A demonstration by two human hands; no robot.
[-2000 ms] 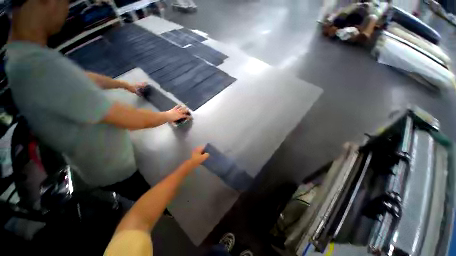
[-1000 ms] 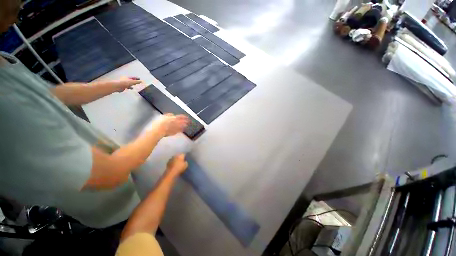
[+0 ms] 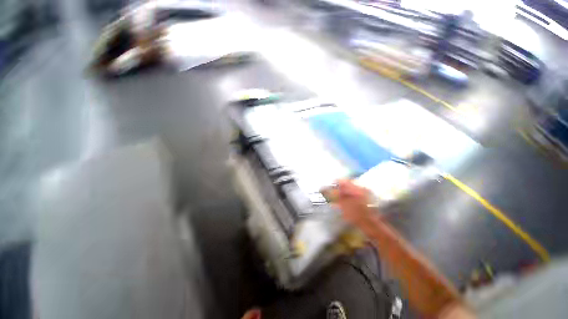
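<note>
The picture is strongly blurred. The roller machine (image 3: 265, 168) stands in the middle, its pale cover and dark shaft running down its left side. The bright blue feed belt (image 3: 352, 140) lies on its right part. My right hand (image 3: 352, 198) is over the near end of the machine, just below the belt; blur hides its fingers and whether it holds anything. Only a small piece of my left hand (image 3: 252, 314) shows, cut off by the bottom edge. No fabric strip can be made out in either hand.
A long pale table (image 3: 112, 237) is at the left. A pale side board (image 3: 430, 128) lies right of the belt, with a small dark object (image 3: 420, 159) near its front. Cables hang below the machine. Yellow floor lines (image 3: 492, 209) run at the right.
The view has swung right, from the coworker's table to the machine. The strip my left hand held on the table is out of view. My right hand has appeared over the machine.
</note>
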